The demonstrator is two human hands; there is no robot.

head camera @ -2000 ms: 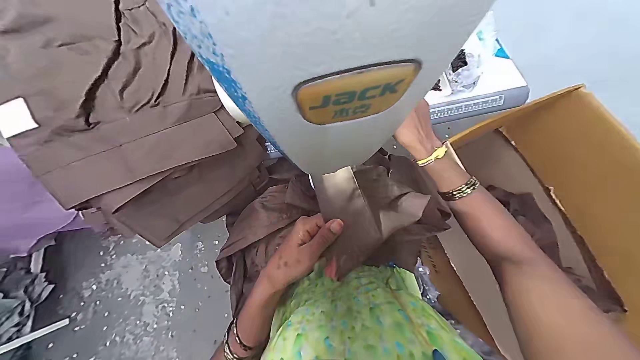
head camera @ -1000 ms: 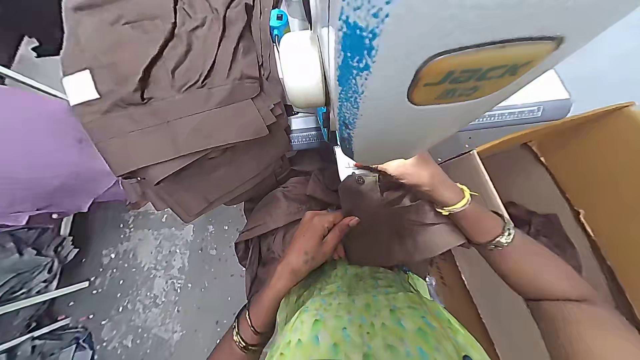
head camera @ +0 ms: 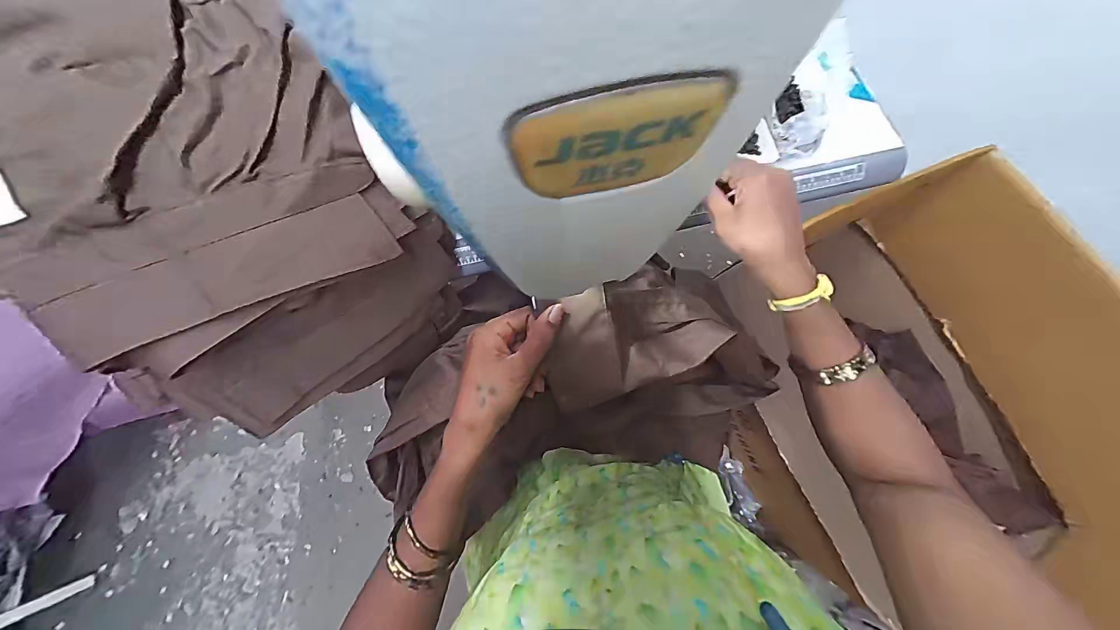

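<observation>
A brown fabric garment [head camera: 647, 350] lies bunched beneath the head of a white and blue Jack sewing machine [head camera: 569, 236]. My left hand [head camera: 499, 367] pinches the cloth between thumb and fingers, just below the machine head's lower end. Raised off the cloth, my right hand [head camera: 761, 219] is at the right side of the machine head with its fingers curled; whether it holds something small cannot be told. The machine head hides the needle area.
A stack of brown fabric pieces [head camera: 227, 289] lies at the left, beside purple cloth [head camera: 44, 402]. An open cardboard box [head camera: 1006, 289] with brown cloth [head camera: 919, 385] inside stands at the right. A plastic bag [head camera: 801, 127] rests on the machine's far surface.
My right hand has moved off the cloth, up and to the right of the machine head. My left hand stays on the cloth. The view has shifted.
</observation>
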